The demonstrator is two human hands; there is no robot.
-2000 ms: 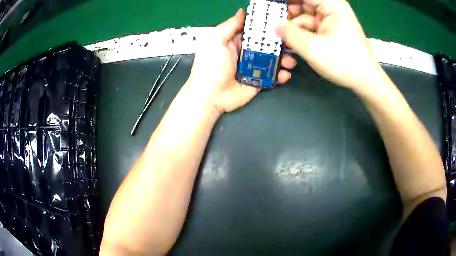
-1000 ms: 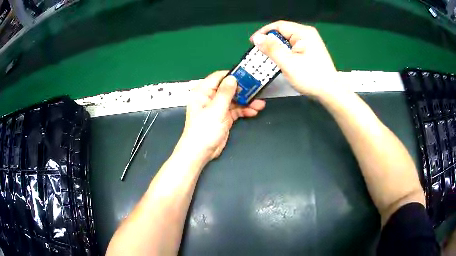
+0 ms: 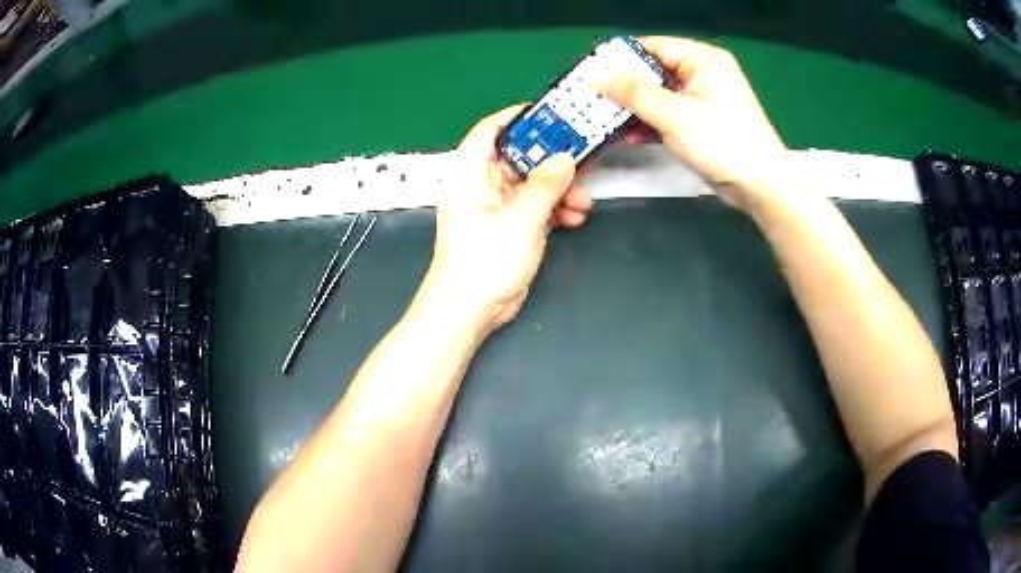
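A blue main board (image 3: 548, 132) with a white dotted keypad sheet (image 3: 584, 99) sits in a black phone housing (image 3: 515, 165), tilted with its upper end to the right, above the white rail. My left hand (image 3: 504, 213) grips the lower left end, thumb on the board's lower edge. My right hand (image 3: 700, 106) holds the upper right end, thumb on the white sheet. Its other fingers are partly hidden behind the phone. Metal tweezers (image 3: 317, 302) lie on the dark green mat with their legs apart.
Glossy black blister trays (image 3: 106, 369) are stacked at the left, and more black trays (image 3: 985, 291) stand at the right edge. The white speckled rail (image 3: 325, 188) runs across behind the mat (image 3: 672, 381). The green conveyor belt (image 3: 336, 106) lies beyond, with a small object (image 3: 976, 28) at far upper right.
Since the first frame the phone has turned from near upright to a slant. Since the second, my right thumb has moved down the white sheet and my left thumb to the board's lower edge.
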